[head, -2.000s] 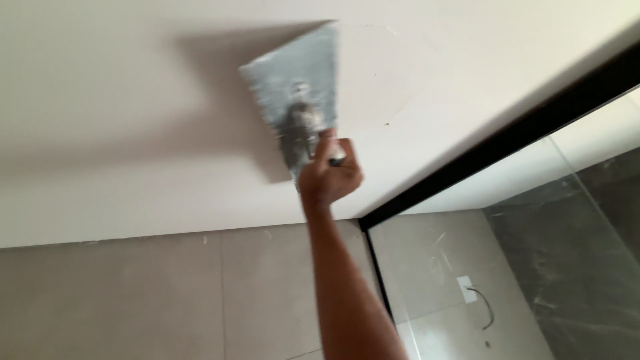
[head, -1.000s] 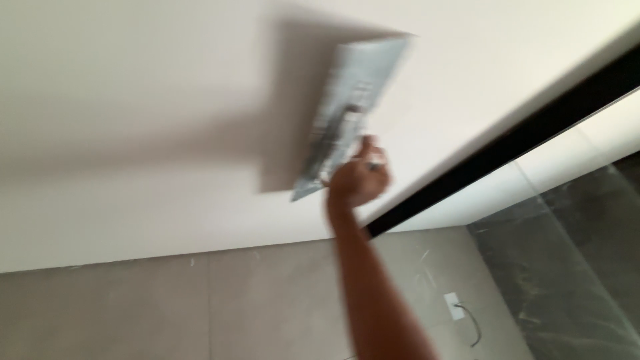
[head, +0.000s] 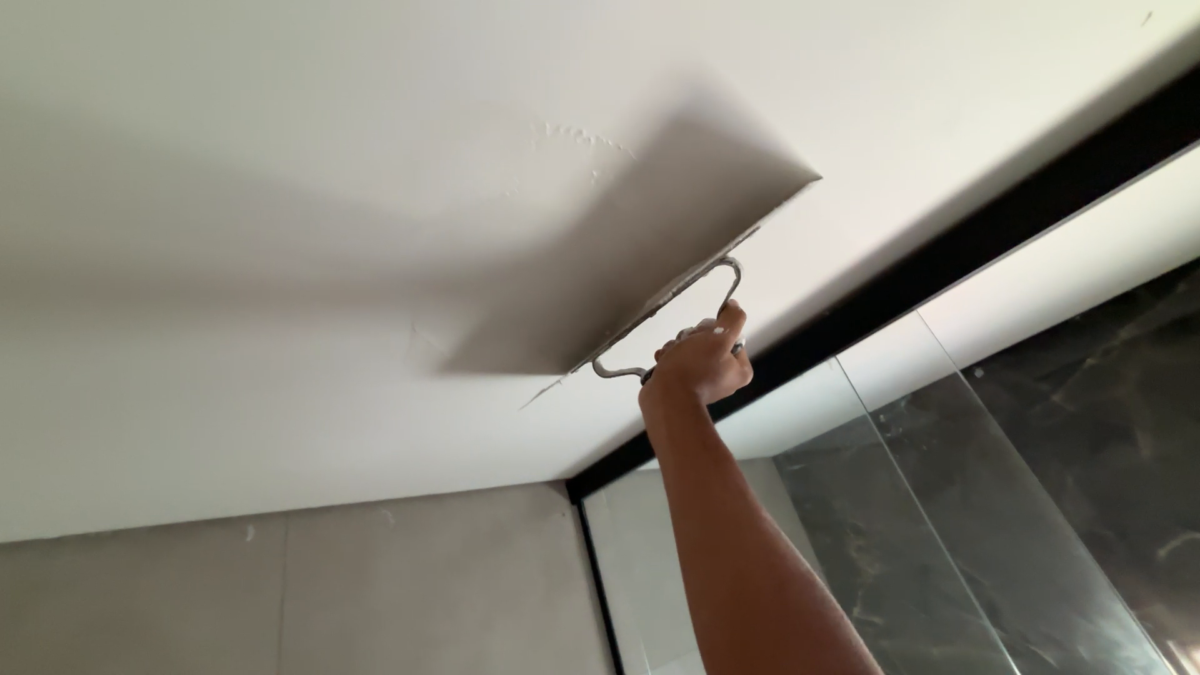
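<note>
My right hand is closed around the handle of a steel plastering trowel, overhead at the white ceiling. The trowel is seen nearly edge-on, its long blade slanting from lower left to upper right, with a curved metal bracket at each end of the grip. One long edge appears to be at the ceiling; whether the whole edge touches cannot be told. White specks mark my fingers. Above left of the blade, a small rough ridge of white compound stands on the ceiling. My left hand is out of view.
A black metal rail runs along the ceiling close to my hand, over glass shower panels. Beige wall tiles meet the ceiling at lower left. Dark marbled tiles cover the wall on the right.
My right hand has moved rightward with the trowel. The blade has turned from showing its broad handle side to nearly edge-on. The rough ridge now shows on the ceiling.
</note>
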